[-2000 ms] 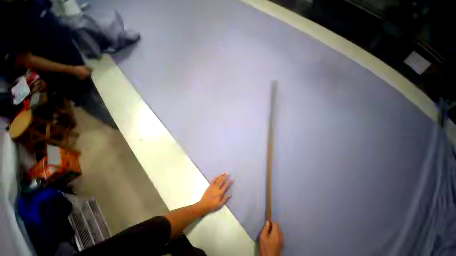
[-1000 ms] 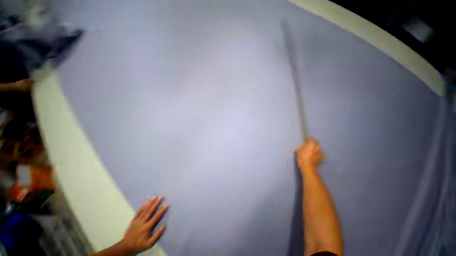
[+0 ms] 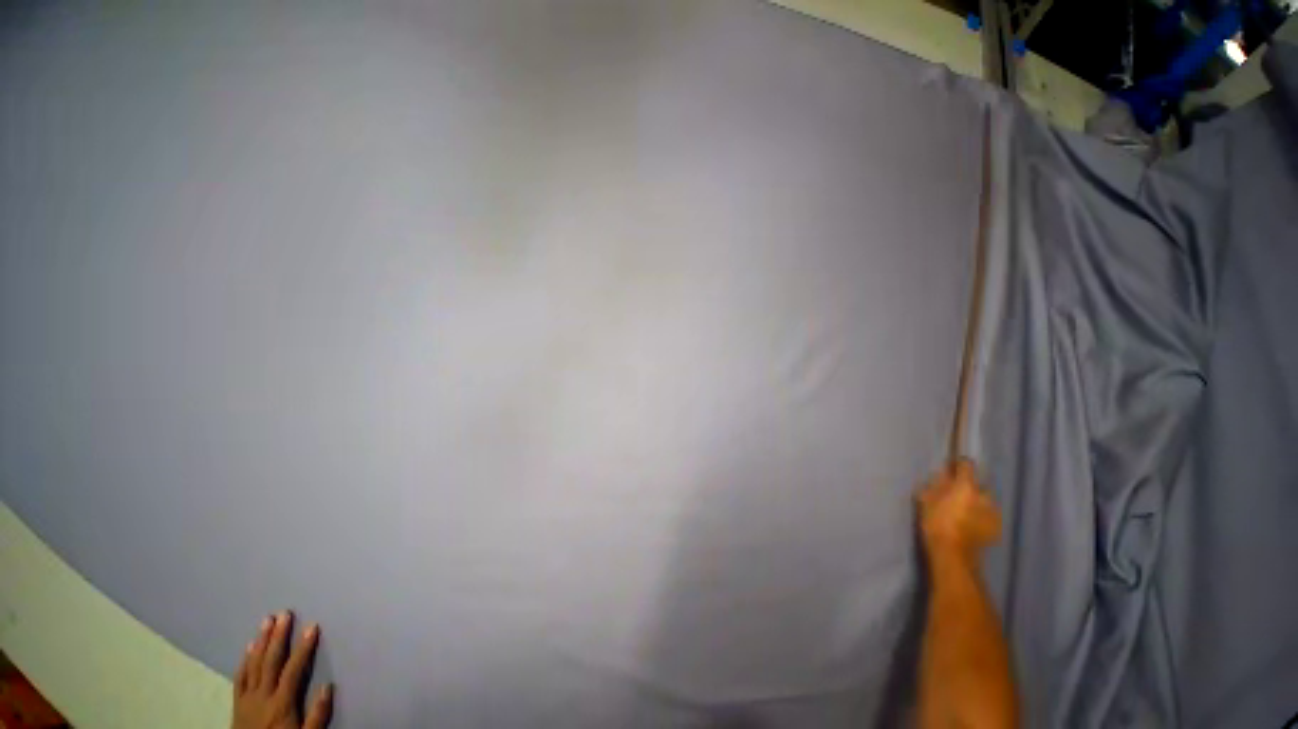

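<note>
Grey-blue fabric (image 3: 570,356) lies spread over most of the table, with a few faint creases. My right hand (image 3: 959,510) grips the near end of a thin brown wooden stick (image 3: 978,285). The stick points away from me and lies along the border between the flat cloth and the rumpled folds on the right. My left hand (image 3: 279,678) lies with fingers apart on the cloth by its near edge at the lower left, holding nothing. It is partly cut off by the picture's bottom edge.
The pale table border (image 3: 100,641) shows at the lower left and along the top right. Bunched fabric (image 3: 1139,385) hangs in folds at the right. A metal rail (image 3: 998,43) with small blue pieces and blue items (image 3: 1189,71) are at the top right.
The view has turned right. My right hand has moved right with the stick, up to the rumpled folds. My left hand has stayed near the cloth's edge. The other person has left the view.
</note>
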